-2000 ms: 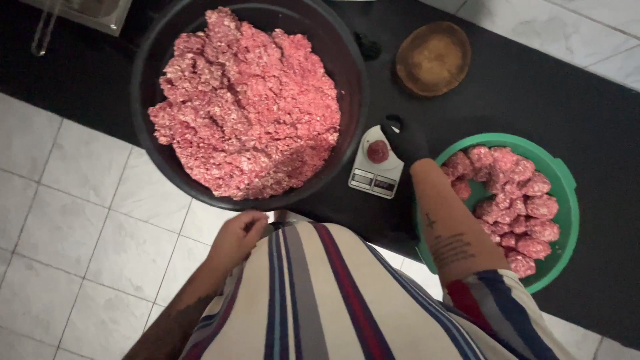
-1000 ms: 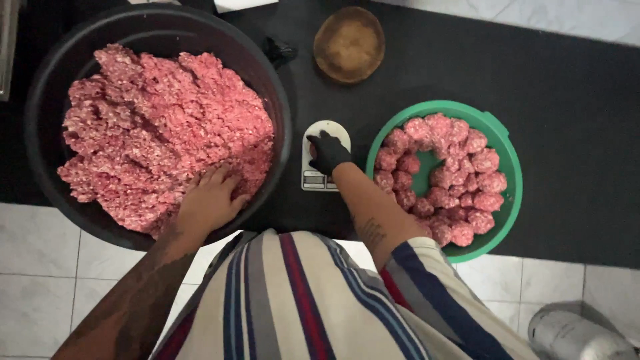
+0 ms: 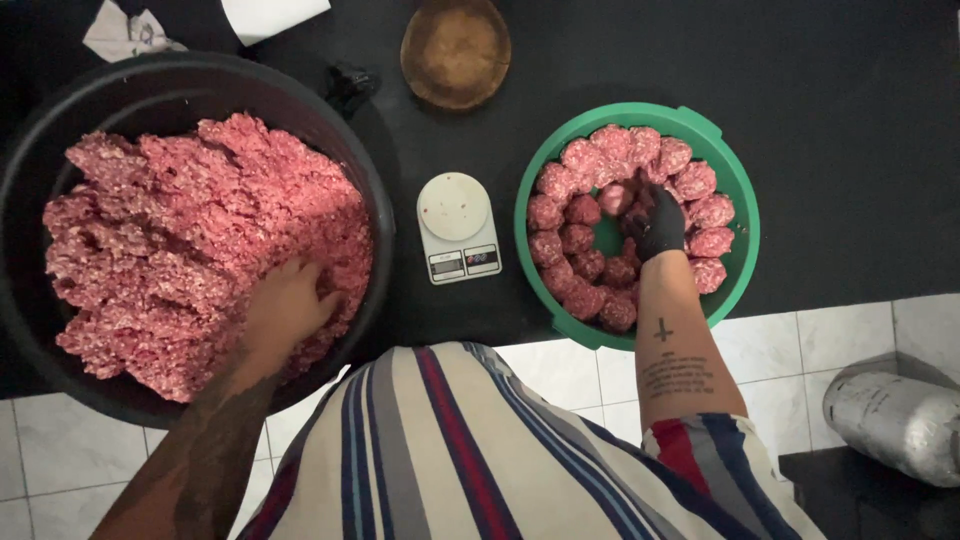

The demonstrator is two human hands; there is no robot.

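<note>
Ground meat (image 3: 187, 225) fills much of a large black basin (image 3: 386, 225) at the left. My left hand (image 3: 289, 304), ungloved, rests in the meat near the basin's right side; its fingertips are partly sunk in it, so its grip is unclear. At the right, my right hand (image 3: 660, 217) in a black glove reaches into a green plastic basin (image 3: 742, 292) of meatballs (image 3: 694, 180). Its fingers point down among the inner balls, and whether they hold one is hidden. Between the basins lies a white digital kitchen scale (image 3: 454, 225) with small meat bits on its plate.
A round wooden board or bowl (image 3: 456, 52) lies behind the scale, with a crumpled black plastic item (image 3: 350, 86) to its left. White paper (image 3: 274, 15) and a crumpled napkin (image 3: 127, 34) sit behind the black basin. A metal gas cylinder (image 3: 892, 427) is at lower right.
My right hand has moved from the scale to the green basin, leaving the scale's plate bare. My left hand, outside the black basin two seconds ago, is in the meat. The view has shifted.
</note>
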